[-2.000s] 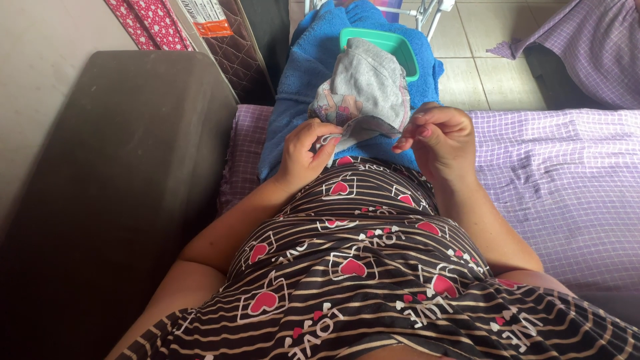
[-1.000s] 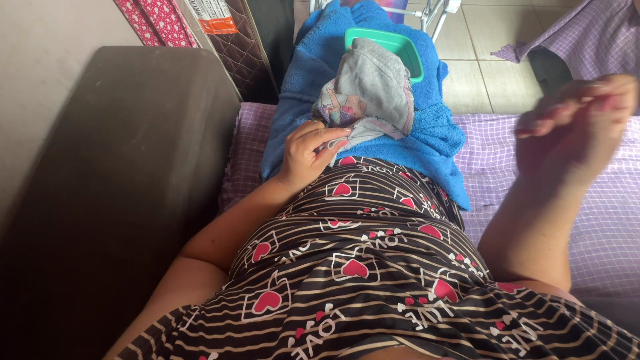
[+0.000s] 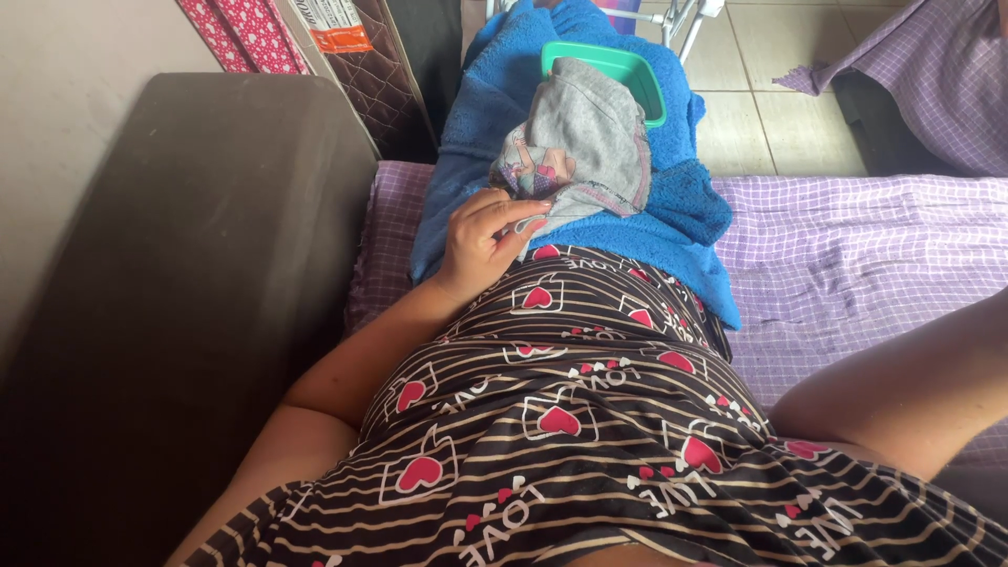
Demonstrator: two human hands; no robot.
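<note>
My left hand (image 3: 488, 236) pinches the near edge of a grey printed cloth (image 3: 587, 130) between thumb and fingers, above my lap. The cloth lies bunched over a blue towel (image 3: 488, 118) that covers my legs, and its far end rests against a green plastic container (image 3: 652, 94). A thin thread seems to run from the cloth near my fingertips toward the right. My right hand is outside the view; only the forearm (image 3: 906, 378) shows at the right edge, so what that hand holds is hidden.
A dark sofa armrest (image 3: 213, 236) stands on the left, with a quilted mattress side (image 3: 374, 94) behind it. A purple checked cover (image 3: 850, 252) spreads over the seat on the right. Beyond are a white metal frame (image 3: 677, 24) and floor tiles (image 3: 724, 126).
My right hand was close to the cloth, then swung out to the right and has left the view. My left hand has stayed at the cloth's near edge.
</note>
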